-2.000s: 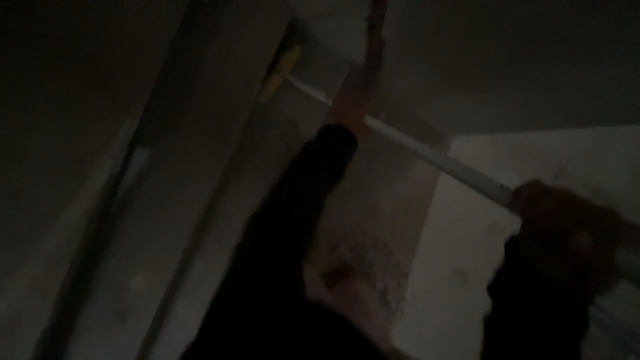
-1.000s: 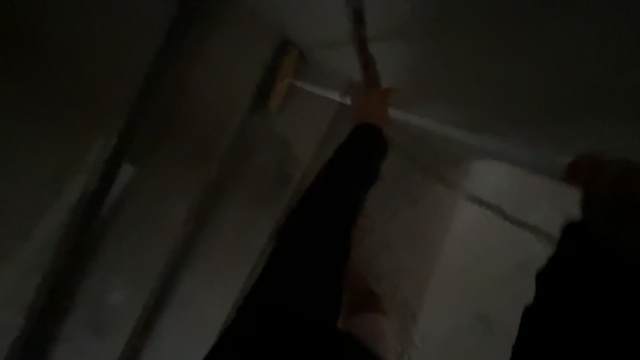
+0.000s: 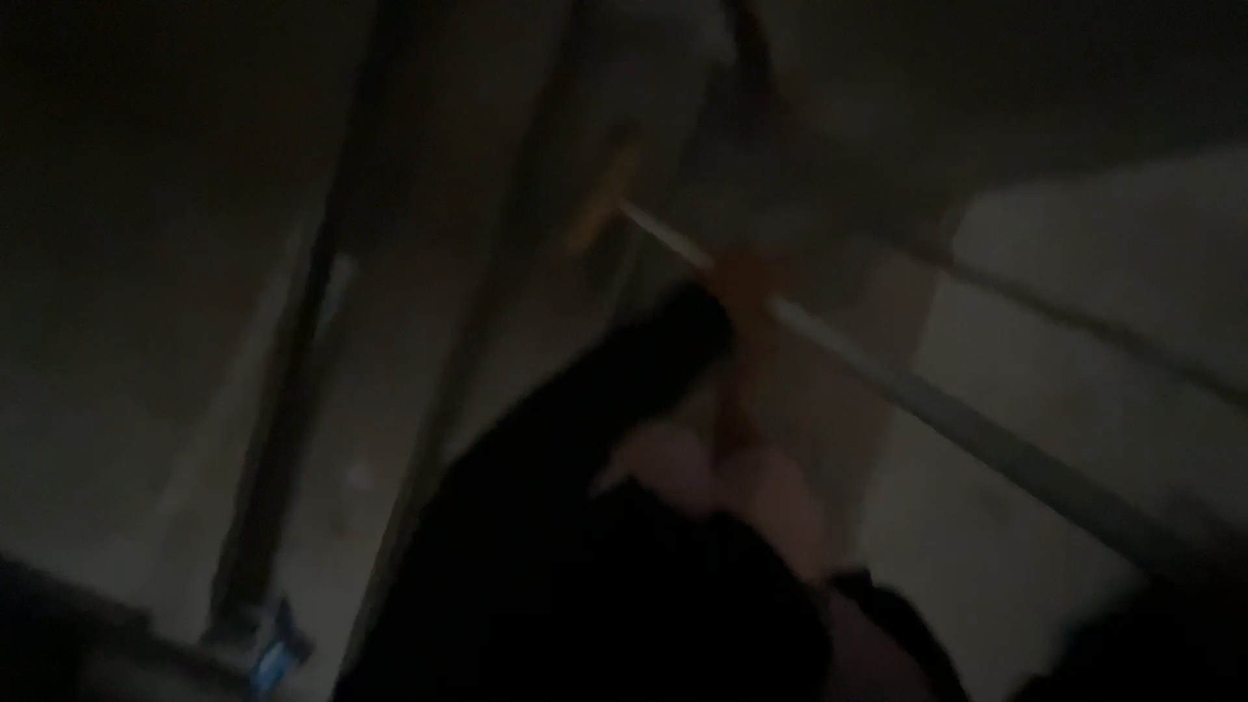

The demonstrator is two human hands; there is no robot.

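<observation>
The picture is very dark and blurred. My left hand [image 3: 749, 283], below a black sleeve, is closed around a long pale pole [image 3: 907, 385]. At the pole's far end is a yellowish crosswise head [image 3: 602, 205], which looks like a broom or squeegee head, close to the floor. The near end of the pole runs to the lower right, where my right hand [image 3: 1209, 546] is almost lost in shadow; its grip is hard to make out.
A dark, narrow beam or edge [image 3: 283, 390] slants down the left side, with another thin edge beside it. A pale floor area [image 3: 1053, 390] lies at the right. A small bluish object [image 3: 276, 653] is at the lower left.
The yellowish head and my left hand appear lower in the view than a second ago. The view has shifted. My right hand has moved toward the lower right corner.
</observation>
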